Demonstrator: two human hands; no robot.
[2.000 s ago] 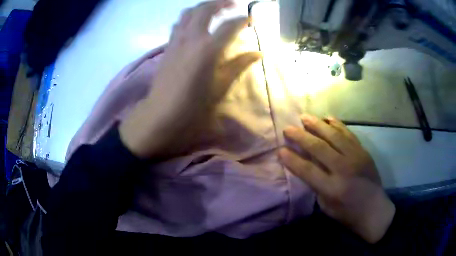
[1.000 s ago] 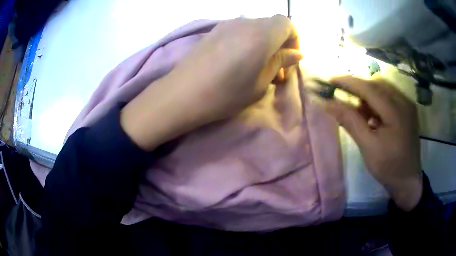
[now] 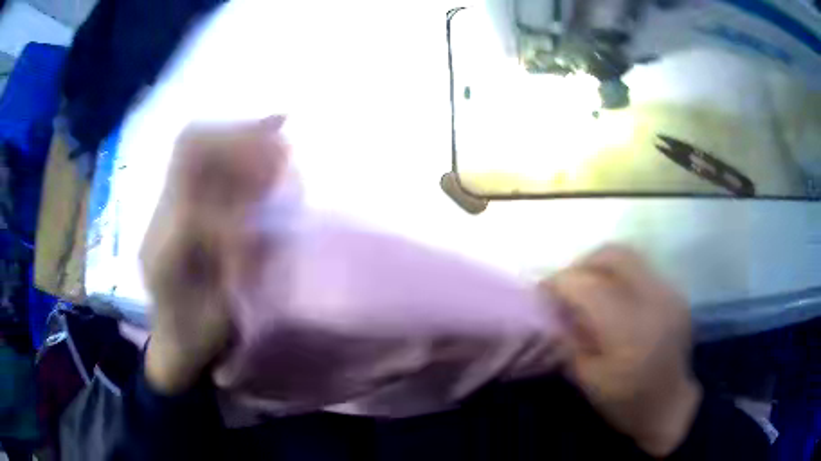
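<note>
The pink garment piece [image 3: 396, 306] is stretched between my two hands at the table's front edge, blurred by motion. My left hand [image 3: 212, 243] holds its left end, raised and blurred. My right hand [image 3: 621, 333] grips its right end near the table edge. The dark thread snips [image 3: 707, 167] lie on the lit bed plate, right of the needle area, untouched by either hand.
The sewing machine head [image 3: 576, 45] stands at the top right over the lit bed plate [image 3: 558, 171]. A dark cloth [image 3: 126, 63] lies at the top left. A grey and maroon garment [image 3: 85, 387] hangs at the lower left.
The pink piece has moved from the bed plate toward me and the left. My left hand has moved left. My right hand has let go of the snips and taken hold of the cloth.
</note>
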